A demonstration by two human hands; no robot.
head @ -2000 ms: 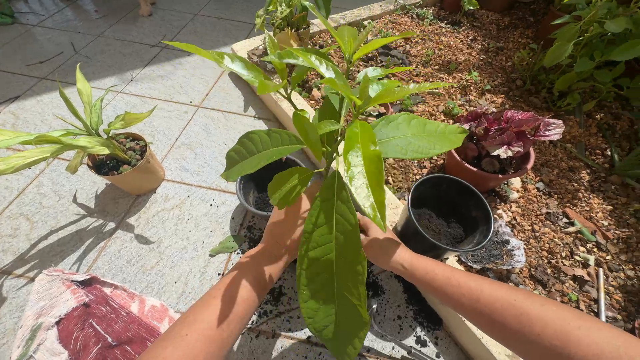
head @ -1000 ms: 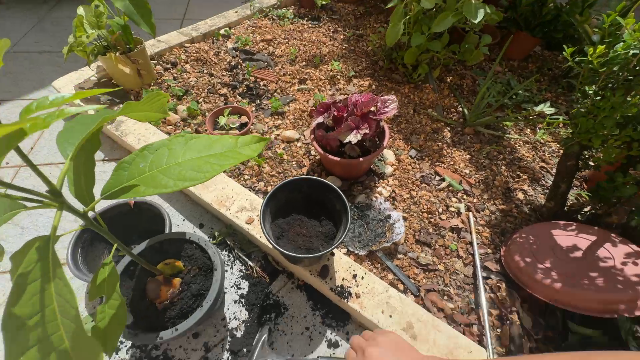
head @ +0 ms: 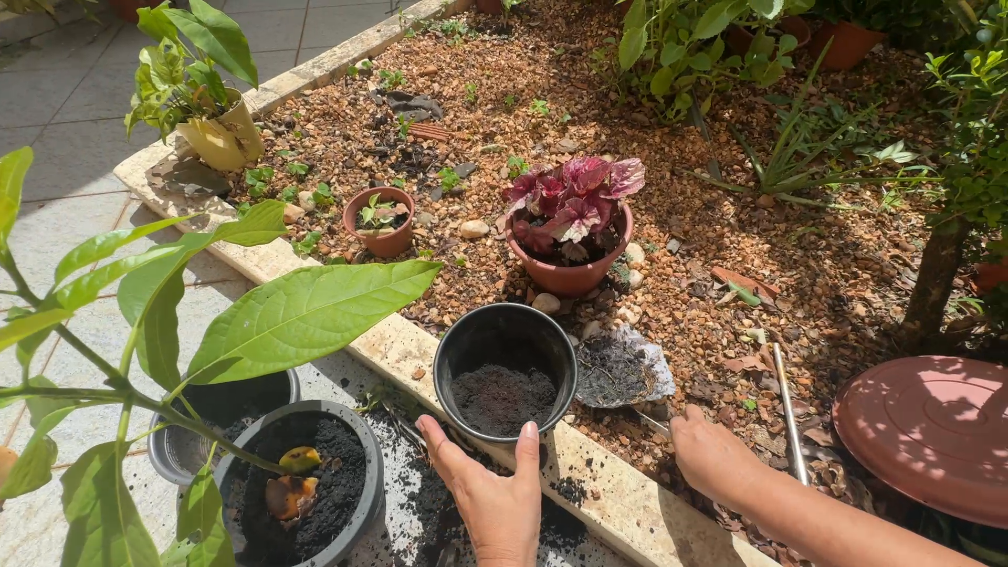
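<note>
My left hand [head: 496,480] is at the near side of a black plastic pot [head: 505,370] with dark soil in its bottom; thumb and fingers are spread by its rim. To the right, my right hand [head: 709,453] is closed around the end of a thin metal handle [head: 652,421], which leads toward a soil-covered pale piece [head: 622,370] on the gravel; its kind is unclear. At lower left, a grey pot [head: 370,472] holds dark soil and a large-leaved young plant [head: 213,429] with a split seed at its stem base. An empty-looking grey pot [head: 291,386] stands behind it.
A stone curb [head: 630,504] runs diagonally beside the gravel bed. On the gravel stand a red-leaved potted plant [head: 571,272] and a small terracotta-coloured pot [head: 386,236]. A metal rod [head: 790,413] and a round reddish lid-like disc [head: 929,433] lie at right. Loose soil covers nearby tiles.
Both hands have left the base of the large-leaved plant. My left hand is now by the black pot, my right by the thin handle. The view has swung right.
</note>
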